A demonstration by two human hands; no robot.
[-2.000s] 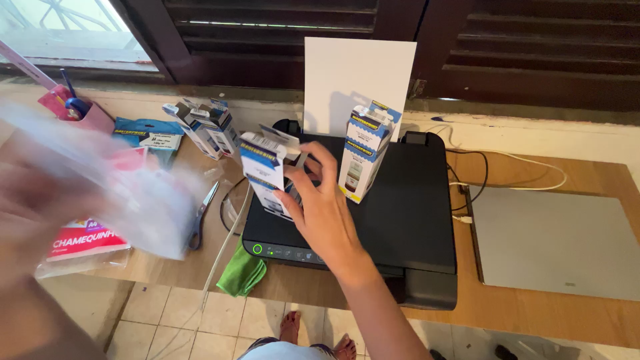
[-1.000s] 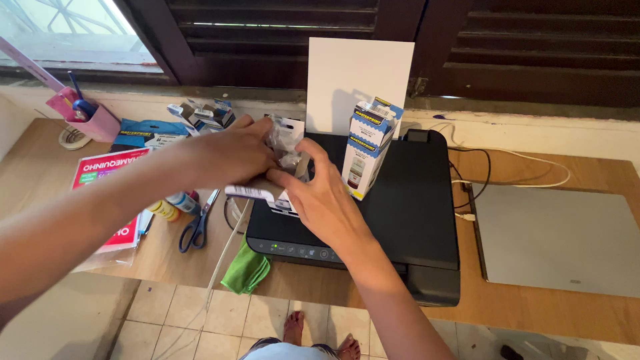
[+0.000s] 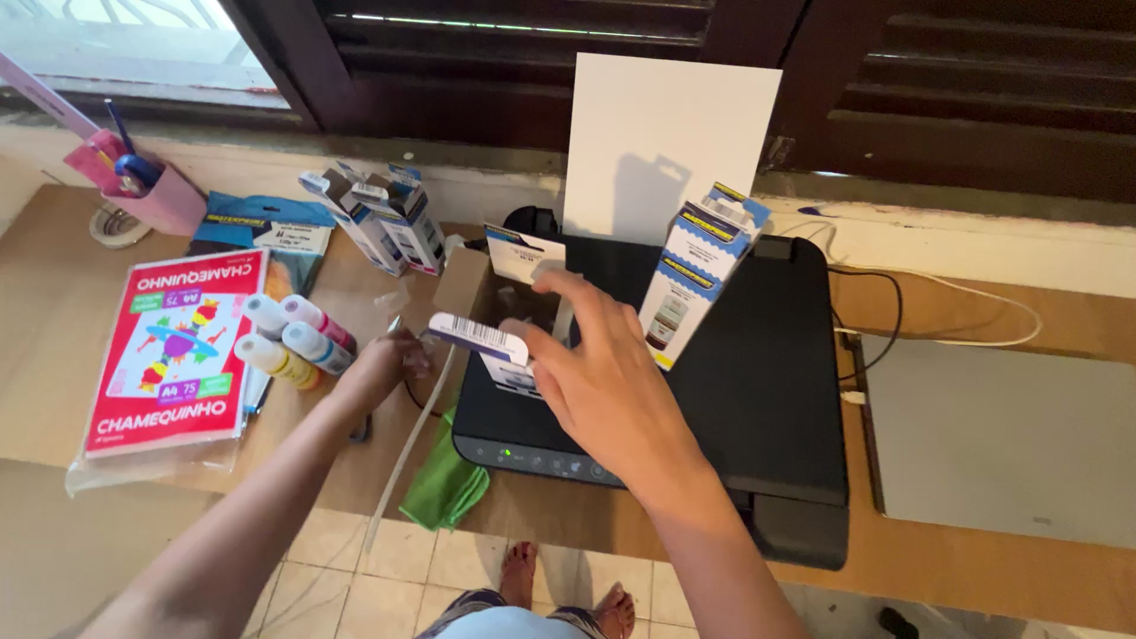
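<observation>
My right hand (image 3: 603, 364) grips an opened cardboard ink box (image 3: 461, 284) by its side, over the left part of a black printer (image 3: 745, 390); something clear lies inside. My left hand (image 3: 386, 368) is low over the table, left of the printer, with bits of clear plastic (image 3: 415, 355) at its fingers; whether it grips them is unclear. Several ink bottles (image 3: 306, 344) with pale caps stand beside that hand. A taller ink box (image 3: 701, 280) stands upright on the printer. Two opened boxes (image 3: 390, 217) stand at the back, by the wall.
A red pack of A4 paper (image 3: 177, 355) lies at the left, near a blue photo paper pack (image 3: 266, 226), a pink pen holder (image 3: 169, 200) and a tape roll (image 3: 120, 226). A green cloth (image 3: 444, 484) hangs at the table edge. A closed laptop (image 3: 1003, 435) and cables (image 3: 958, 337) are at the right.
My left hand has moved from the opened box down to the table at the left. My right hand stays at the box, whose inside now shows.
</observation>
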